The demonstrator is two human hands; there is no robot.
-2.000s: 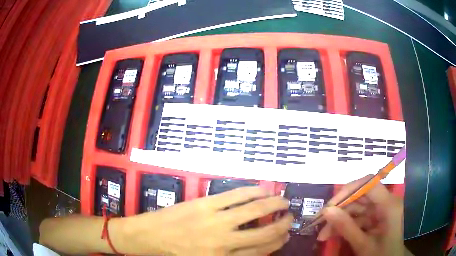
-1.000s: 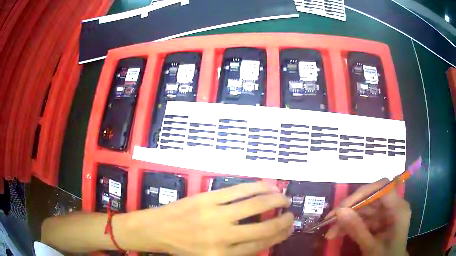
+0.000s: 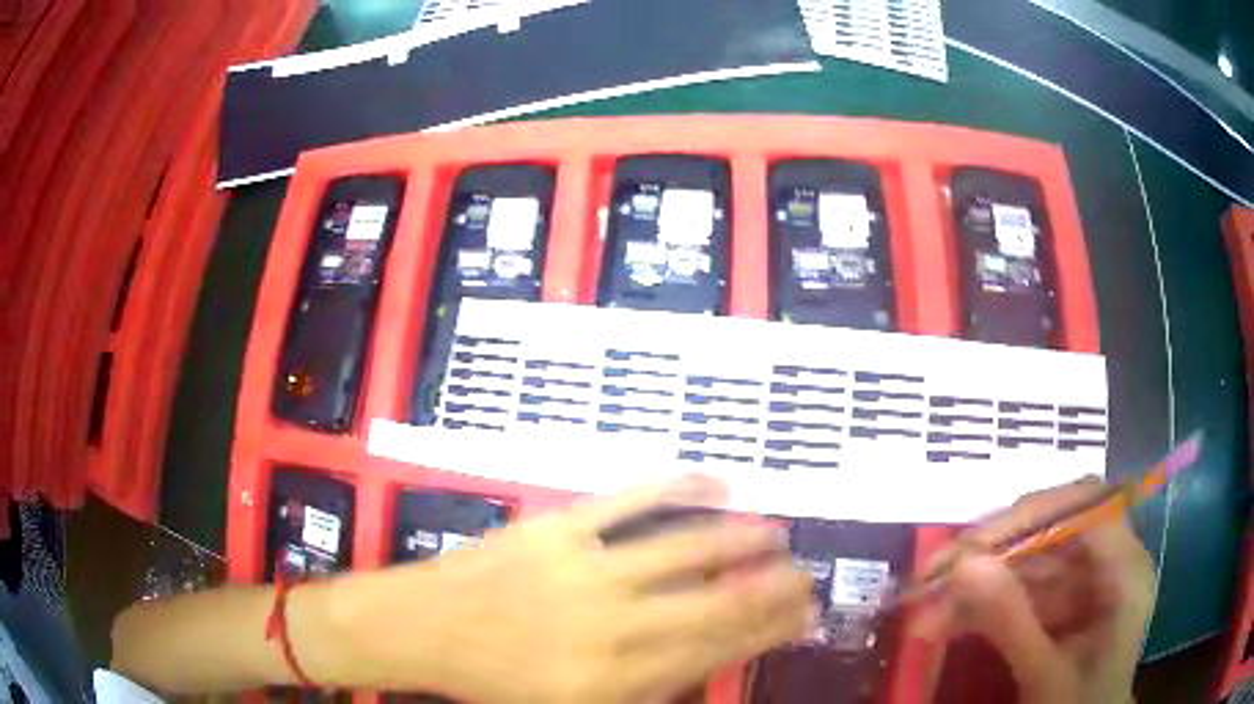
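My right hand (image 3: 1025,591) holds the orange tweezers or pick (image 3: 1066,530) like a pen, its pink-purple end up to the right and its metal tip over an open-backed phone (image 3: 860,585) in the near row. Whether an adhesive piece is at the tip cannot be seen. My left hand (image 3: 591,598) lies palm down over the near row, blurred, fingertips at that phone's left edge; what is under it is hidden. The white die-cut sticker sheet (image 3: 578,447) with short black bars lies across the red foam tray (image 3: 633,135) and partly covers the far-row phones (image 3: 667,234).
A black adhesive sheet (image 3: 550,69) with white edges and a white slotted liner (image 3: 880,30) lie beyond the tray. Another black band (image 3: 1100,76) is at the far right. Stacked red foam trays (image 3: 96,248) lean at the left. Clear plastic (image 3: 179,571) shows at lower left.
The tweezers and my right hand have moved slightly right, and the tool leans flatter. My left fingers have shifted a little. The tray sits slightly lower in the picture.
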